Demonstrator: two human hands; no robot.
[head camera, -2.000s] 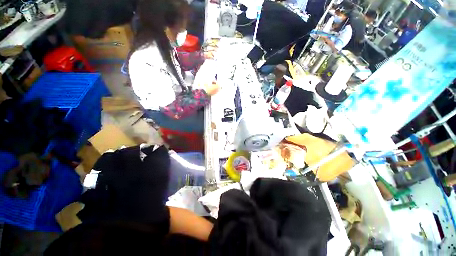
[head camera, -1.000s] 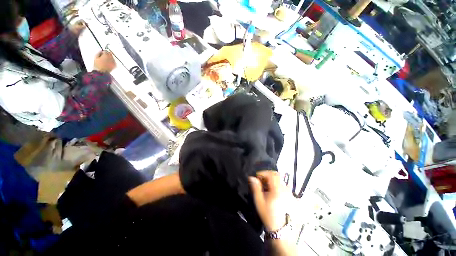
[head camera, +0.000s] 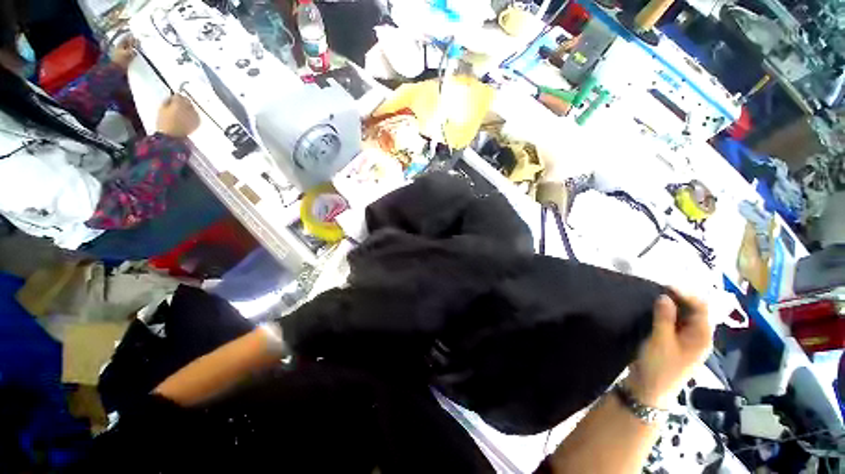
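A large black garment (head camera: 500, 305) lies over the table in front of me and spreads out to the right. My right hand (head camera: 674, 344), with a band at the wrist, grips the garment's right edge between thumb and fingers and holds it stretched out. My left forearm reaches in from the lower left; my left hand is hidden in or under the black cloth, so its fingers do not show.
A yellow tape roll (head camera: 324, 215) sits beside the grey-white motor housing (head camera: 318, 146). A bottle (head camera: 313, 37) stands behind. A dark pile (head camera: 199, 324) lies at left. Another person's hand (head camera: 178, 117) is at upper left. A white machine (head camera: 662, 79) stands at upper right.
My right hand has moved right with the garment's edge, spreading the cloth over where the hanger showed. My left forearm has moved left. The view first swung toward the right.
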